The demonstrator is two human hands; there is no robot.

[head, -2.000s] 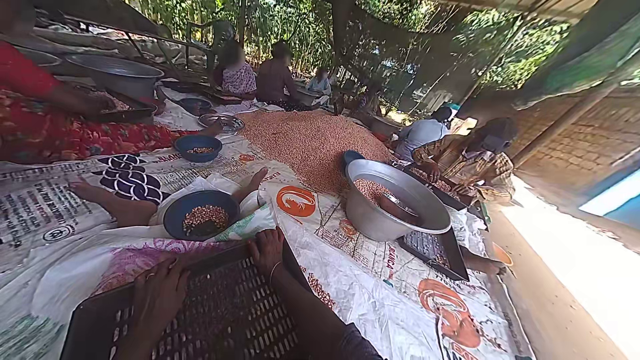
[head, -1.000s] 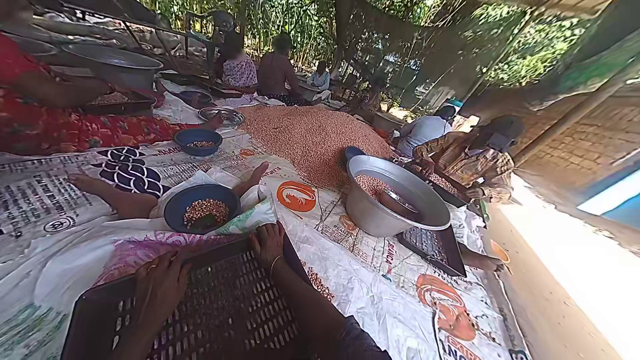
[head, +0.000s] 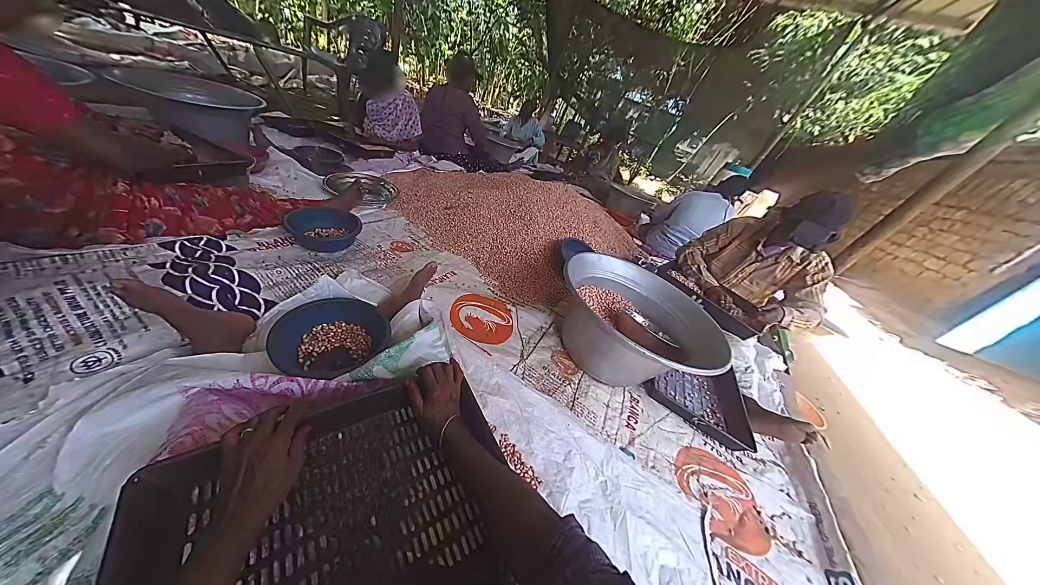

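Note:
A black slotted plastic tray [head: 366,479] lies across my lap at the bottom of the view. My left hand [head: 264,459] rests over its left part near the far rim, fingers pointing away; whether it grips anything is unclear. At the far right corner my right hand [head: 436,396], with a thin bangle at the wrist, has its fingers over the rim. Just beyond the tray stands a blue bowl [head: 280,337] partly filled with reddish nuts or beans. A large heap of the same nuts or beans [head: 504,219] lies farther off.
A large metal basin [head: 617,357] holding nuts stands right of the heap, beside another slotted tray [head: 707,406]. A second blue bowl [head: 322,230] sits farther left. Printed woven sacks [head: 569,471] cover the ground. Several people sit around the heap, one with a tray [head: 719,305].

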